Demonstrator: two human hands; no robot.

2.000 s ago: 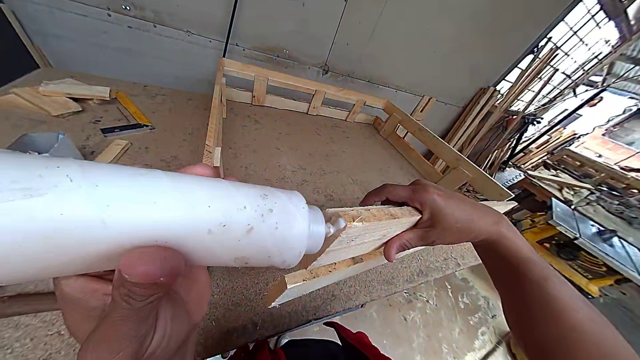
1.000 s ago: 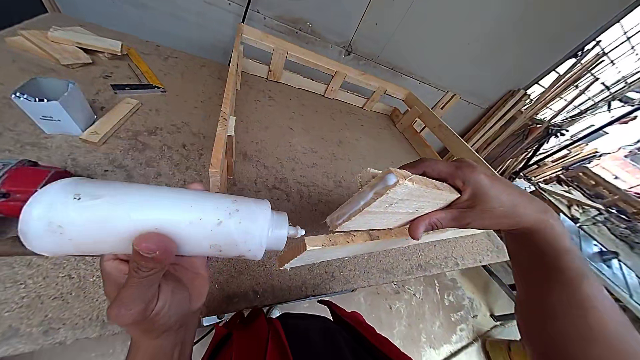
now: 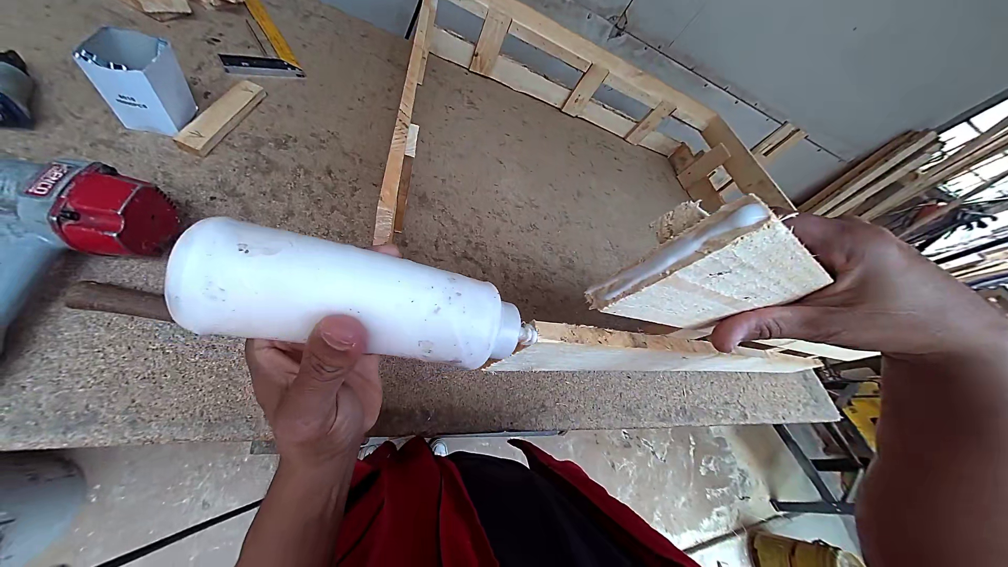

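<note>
My left hand is closed around a white plastic glue bottle, held on its side with the nozzle pointing right. The nozzle tip is close to the left end of a long wooden board at the bench's front edge; whether they touch I cannot tell. In my right hand is a short wooden piece, tilted above that board, with a thick bead of white glue along its upward edge. Behind them stands a slatted wooden frame on the particleboard bench.
A red and grey power tool lies at the left, near a wooden handle. Beyond are a white carton, a wood offcut and a yellow-armed square. Timber strips lean at the right.
The glue bottle has moved away from the short piece's end and down toward the long board. The short piece is now lifted and tilted, its glued edge showing. The view has shifted, bringing in the power tool.
</note>
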